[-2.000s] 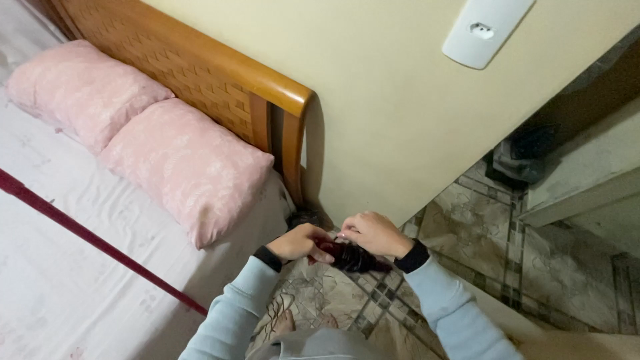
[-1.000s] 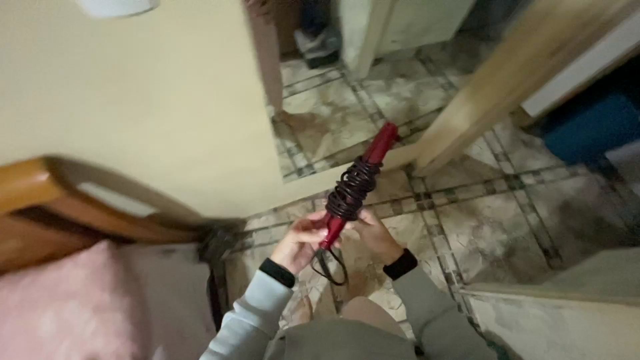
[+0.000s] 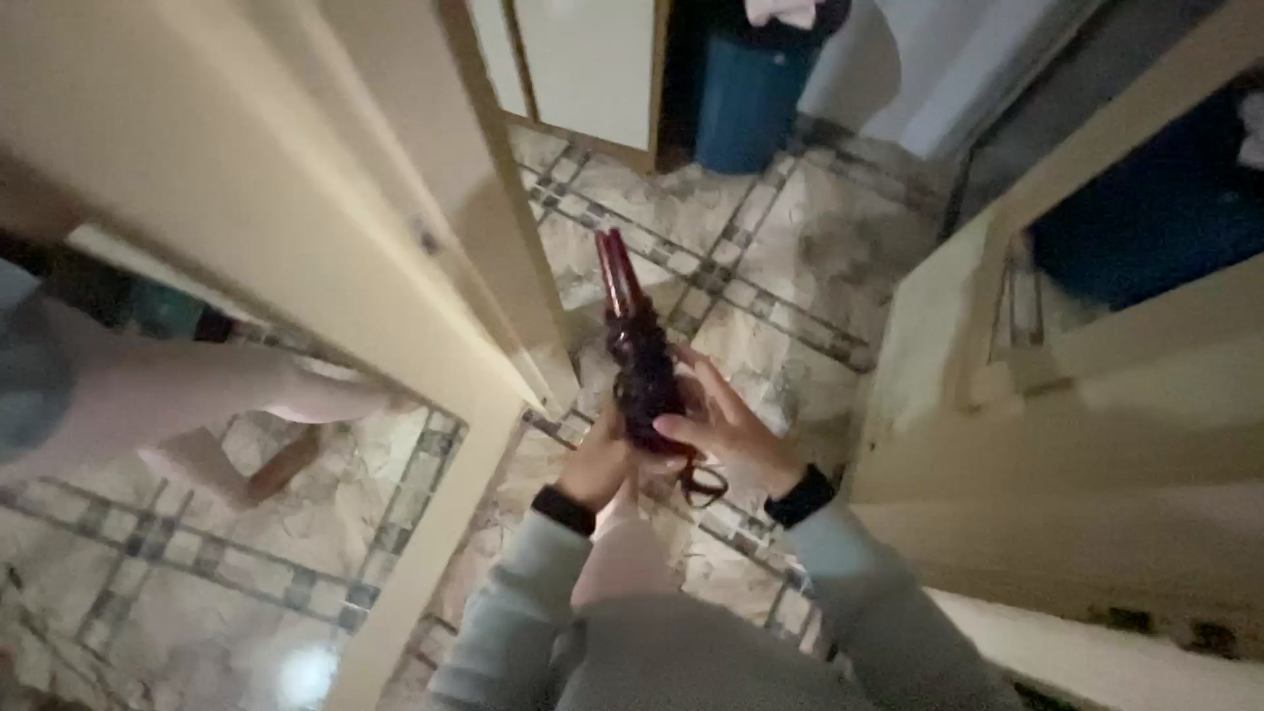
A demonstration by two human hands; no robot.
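Note:
Both my hands hold a dark red, long-bodied appliance, possibly a hair straightener, with its dark cord wound around the middle. Its red end points away from me. My left hand grips the near end from the left. My right hand holds the wound part from the right, thumb across it. A small loop of cord hangs below, near my right palm. The image is blurred, so the exact finger contact is partly hidden.
A door frame stands close on the left, beside a mirror reflecting legs and floor. Ahead are a white cabinet and a blue bin on the tiled floor. A wooden-edged panel stands at right.
The view has swung from the bed and pink pillows to a doorway. The wound appliance remains in both hands; its far end now points slightly left instead of right.

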